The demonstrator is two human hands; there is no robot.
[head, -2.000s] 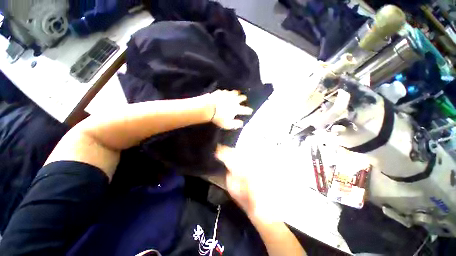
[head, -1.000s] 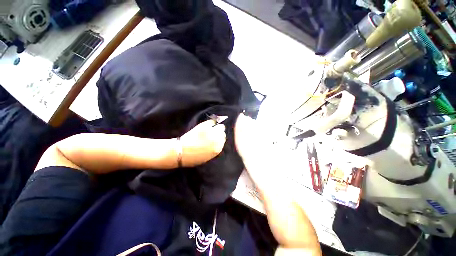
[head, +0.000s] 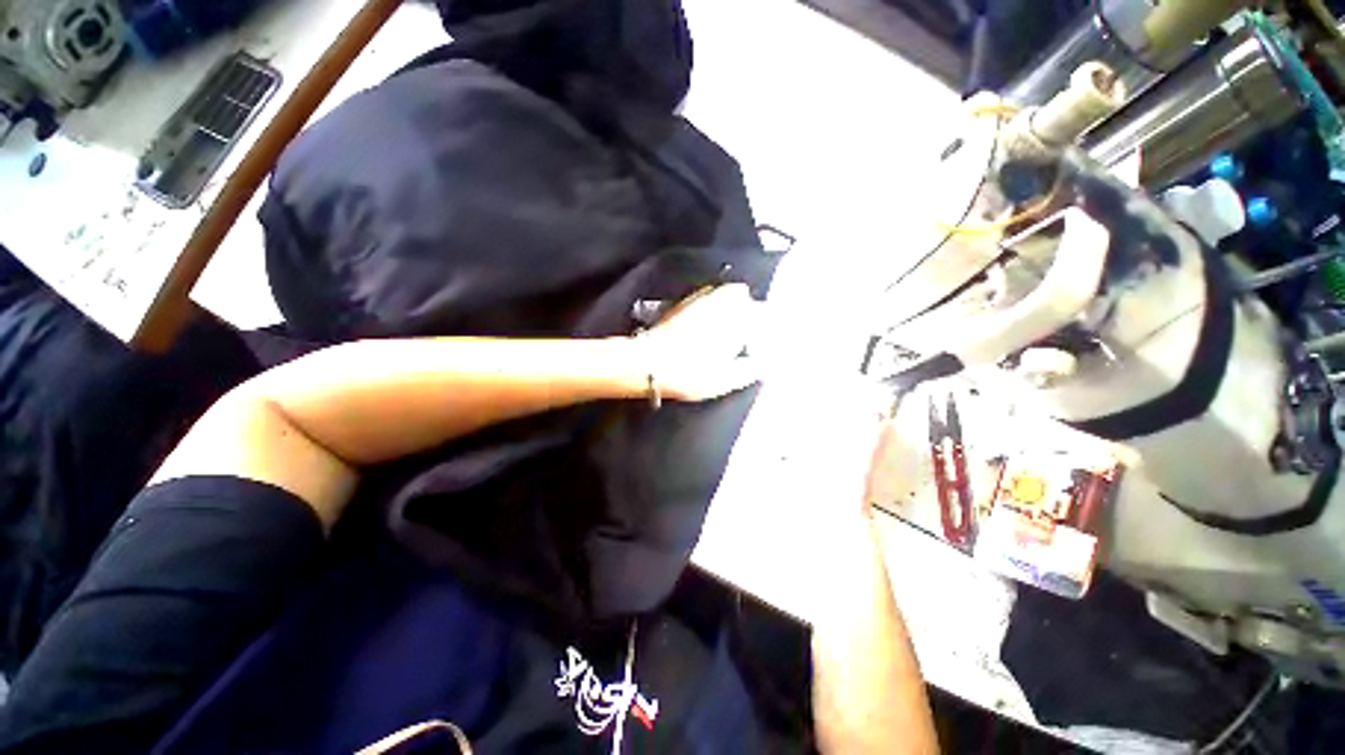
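The dark garment [head: 443, 207] lies as a large soft heap on the white table, left of the sewing machine [head: 1128, 339]. My left hand [head: 708, 342] is on the garment's right edge, with a bit of cloth under and beside its fingers; glare washes out the fingertips. My right hand [head: 873, 450] is right of the garment, near the dark red snips [head: 951, 469]. Glare hides its fingers, so I cannot tell what they touch. A small orange, red and white packet [head: 1050, 509] lies beside the snips.
Shiny steel cylinders [head: 1210, 111] and a tan spool [head: 1080, 101] stand behind the machine. Another table with a metal grille [head: 214, 130] is at upper left, past a wooden edge [head: 244, 199]. Dark cloth [head: 1099, 664] lies at lower right.
My left hand has moved right along the garment. My right hand has left the garment's edge and moved right towards the snips. The machine sits larger and further right in view.
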